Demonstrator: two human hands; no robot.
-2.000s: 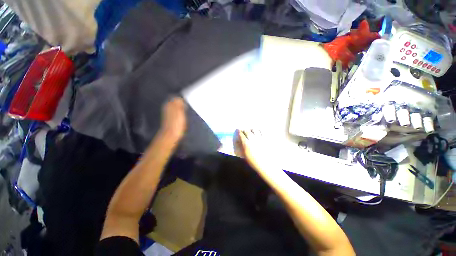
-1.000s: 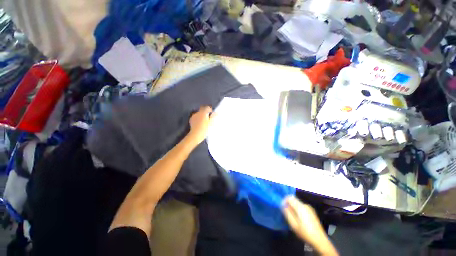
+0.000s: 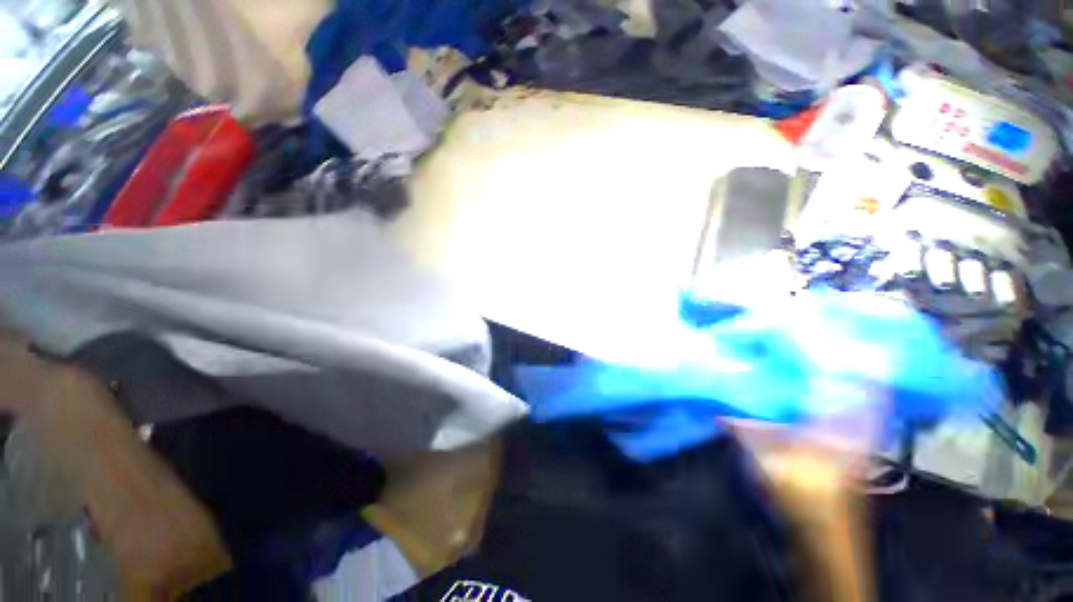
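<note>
A large grey cloth (image 3: 341, 306), its pale side showing, stretches from the left edge to the front of the machine table. My left hand (image 3: 26, 374) is at the far left edge below this cloth, blurred and partly cut off, so its grip cannot be made out. A bright blue cloth (image 3: 753, 359) lies across the table front, before the sewing machine. My right hand (image 3: 830, 429) is blurred at the blue cloth's lower edge and grips it; the fingers are partly hidden.
The machine's grey side cover (image 3: 750, 223), white knobs (image 3: 971, 273) and control panel (image 3: 977, 127) are at the right. Teal snips (image 3: 1012, 437) lie at the right front. A red basket (image 3: 182, 171) and cloth heaps stand at the left and back. The pale table (image 3: 565, 176) has a front edge.
The grey cloth has been pulled left off the table and shows its pale side. My left hand has moved far left. My right hand has moved right and up with the blue cloth.
</note>
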